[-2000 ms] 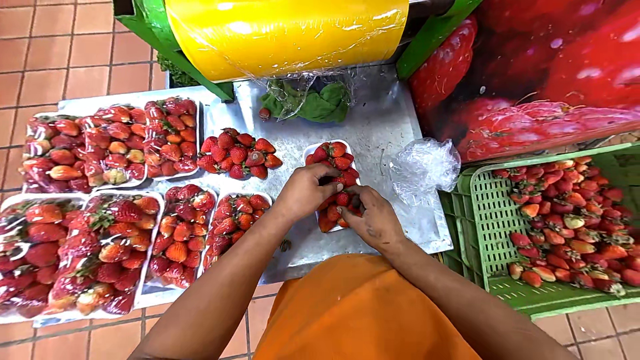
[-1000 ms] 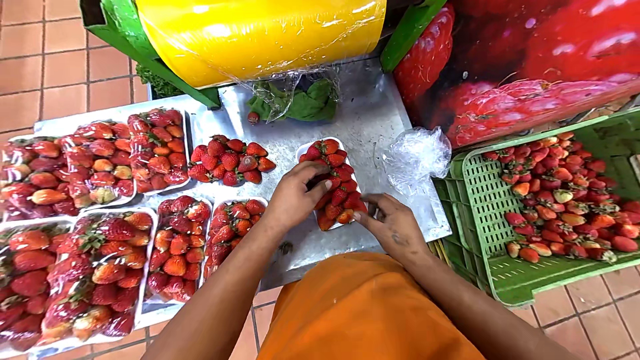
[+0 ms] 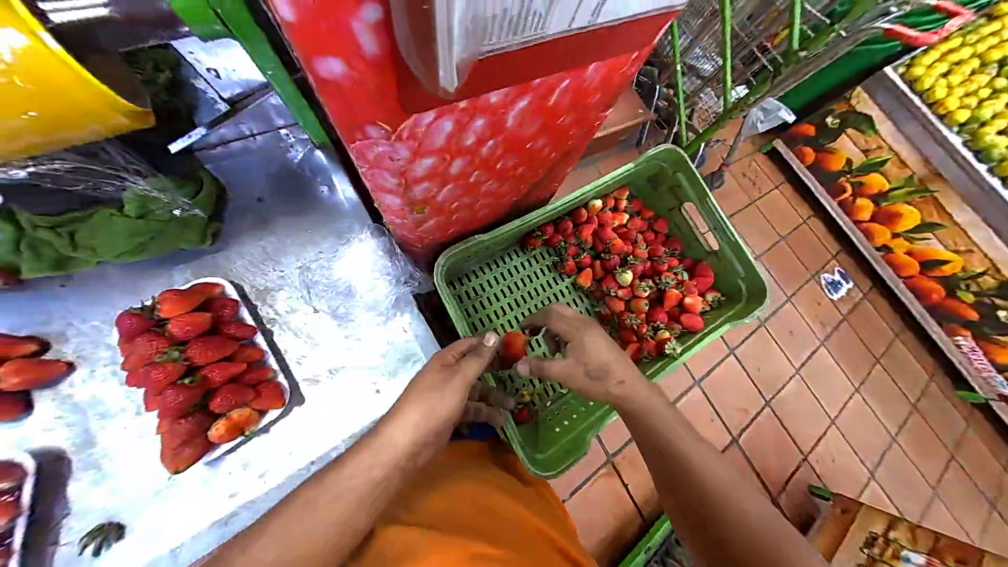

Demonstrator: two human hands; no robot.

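My left hand [image 3: 465, 382] and my right hand [image 3: 579, 354] are over the near-left part of a green plastic crate [image 3: 713, 213]. A strawberry [image 3: 513, 346] sits between them, gripped by the left thumb and fingers; the right fingertips are beside it, and whether they touch it is unclear. Another strawberry [image 3: 523, 413] shows just below the left hand, by the crate wall. Many loose strawberries [image 3: 622, 268] lie heaped in the crate's far right part. On the metal table to the left, a white tray [image 3: 290, 394] holds rows of strawberries [image 3: 209, 350].
Crumpled clear film [image 3: 378, 264] lies at the metal table's [image 3: 315, 331] right edge. A green cloth [image 3: 118, 228] and a yellow roll [image 3: 55, 94] are at the upper left. A red printed panel [image 3: 488, 134] stands behind the crate. Yellow fruit [image 3: 957, 87] fills a display at the upper right.
Both hands have moved from the strawberry tray on the table to the green crate at the right, and a strawberry is now between them. The view has swung right.
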